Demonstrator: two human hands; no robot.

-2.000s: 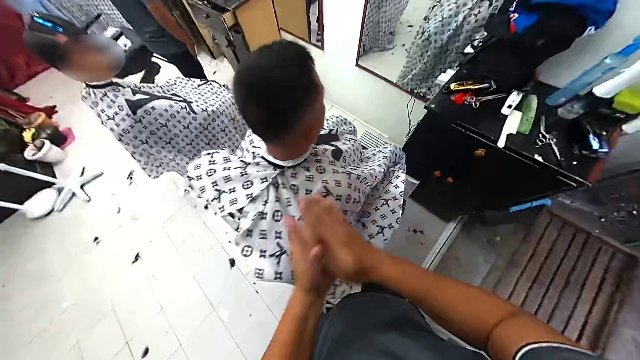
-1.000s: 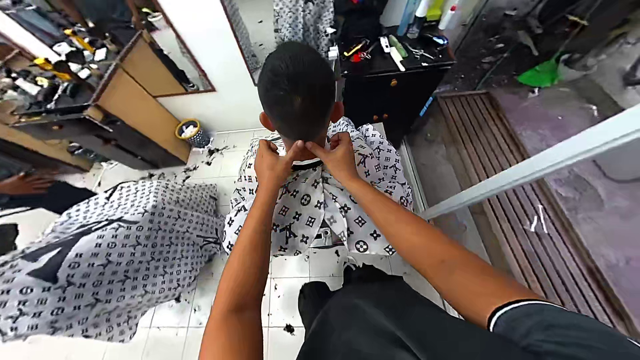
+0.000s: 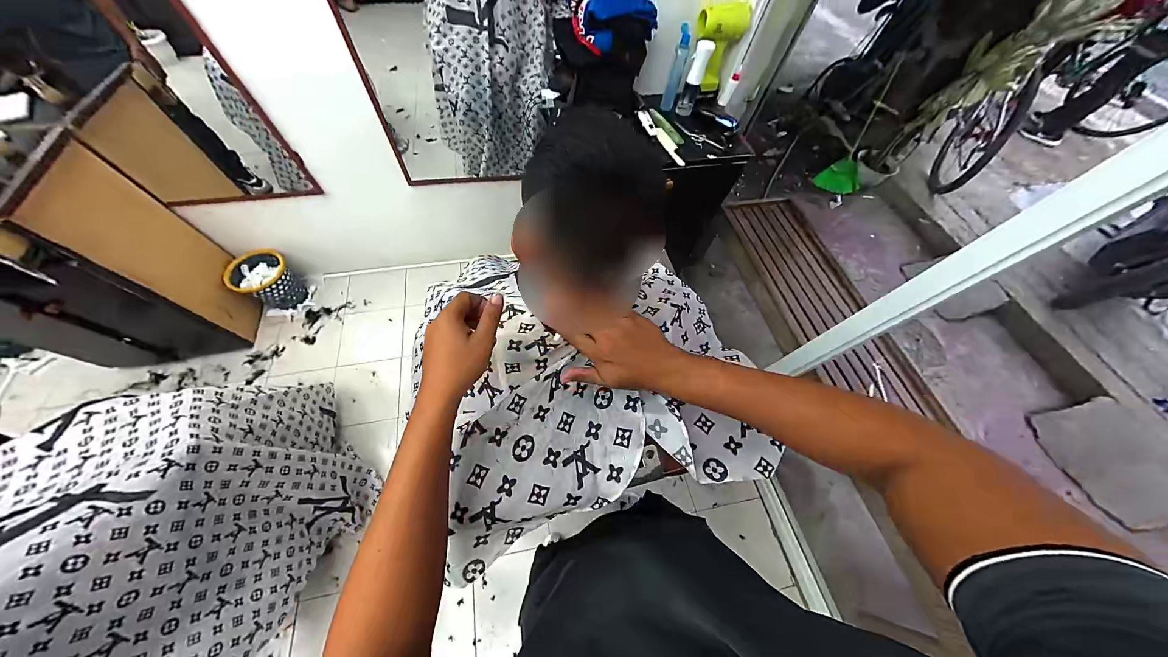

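A seated person with short dark hair is draped in a white barber cape with a black print. My right hand rests at the back of the neck, by the cape's collar; its thumb points left, and whether the fingers hold the collar is hidden. To the left, my left hand is raised over the cape near the shoulder, fingers curled with thumb and forefinger close together. Whether anything is pinched there cannot be told.
A second caped person is at the lower left. A wastebasket stands by the wooden cabinet, with cut hair on the tiles. Beyond the head, a black counter holds bottles, scissors and combs. A slatted bench and white frame lie right.
My hands were together above the cape, then both at the nape; now the left is away to the left while the right stays at the neck. The view has swung to the right.
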